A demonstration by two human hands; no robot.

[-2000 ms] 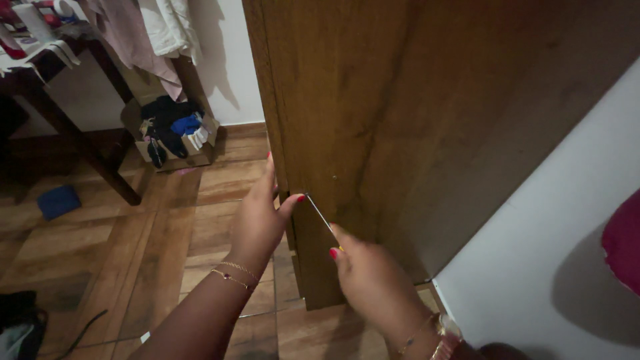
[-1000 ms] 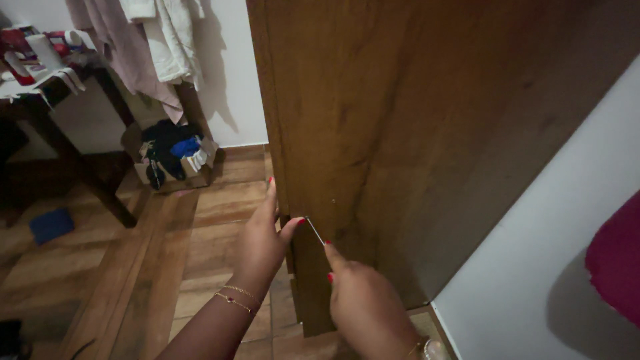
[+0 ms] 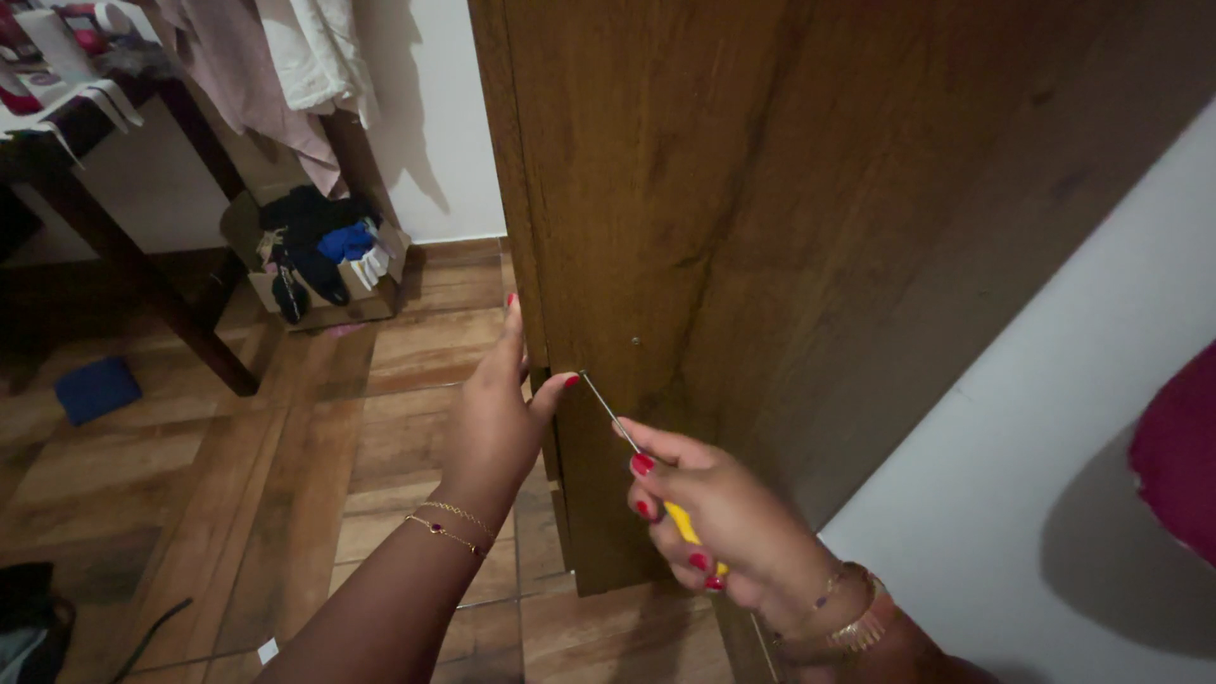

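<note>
My right hand (image 3: pixel 712 513) is closed around the yellow handle of a screwdriver (image 3: pixel 613 413). The thin metal shaft points up and left, and its tip meets the side panel of a brown wooden cabinet (image 3: pixel 760 237) near the front edge. My left hand (image 3: pixel 499 408) rests along that edge, fingers around the front and thumb on the panel beside the tip. What the left fingers touch on the far side is hidden. A small screw or hole (image 3: pixel 636 340) shows in the panel above and right of the tip.
A cardboard box (image 3: pixel 351 309) of clothes stands by the wall under hanging towels (image 3: pixel 318 57). A dark table (image 3: pixel 157 275) bearing bottles is at the left. A blue cloth item (image 3: pixel 98 389) and a dark strap (image 3: pixel 152 636) lie on the floor. A magenta object (image 3: pixel 1183 456) is at the right.
The fingers of my right hand have shifted on the screwdriver, and its yellow handle shows more plainly than one second ago. My left hand has stayed at the cabinet edge.
</note>
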